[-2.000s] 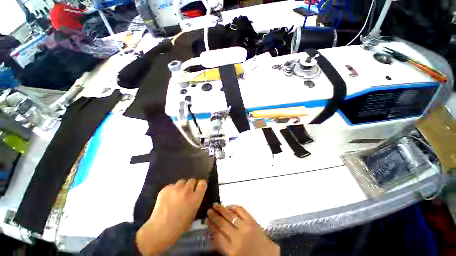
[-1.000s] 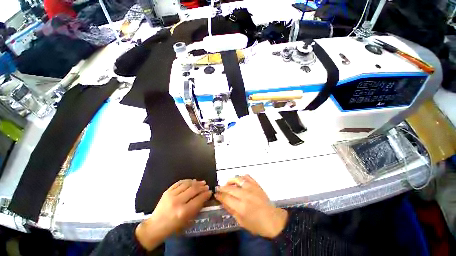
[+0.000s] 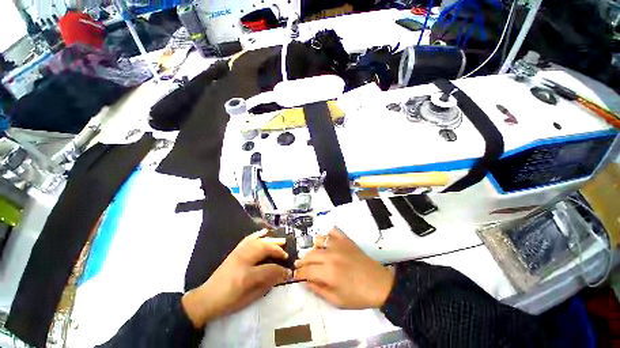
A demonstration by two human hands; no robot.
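A large dark cut panel [image 3: 212,238] lies left of the needle and runs back beside the machine head. My left hand [image 3: 246,272] rests on its near edge, fingertips pinching the cloth just in front of the presser foot [image 3: 304,236]. My right hand [image 3: 345,273] holds the same edge from the right, its fingertips meeting the left ones. The exact fold under the fingers is hidden. A small dark rectangle [image 3: 293,335] shows at the table's front, below the hands.
The white machine head [image 3: 394,146] has black bands [image 3: 328,153] draped over it. Short dark strips [image 3: 412,215] lie on the bed. A clear plastic bag [image 3: 537,248] is at right, a long narrow panel [image 3: 64,231] at far left, a dark heap [image 3: 319,58] behind.
Both hands have moved forward from the table's front edge toward the presser foot, and the panel's near edge has moved with them. The small dark rectangle now shows at the front.
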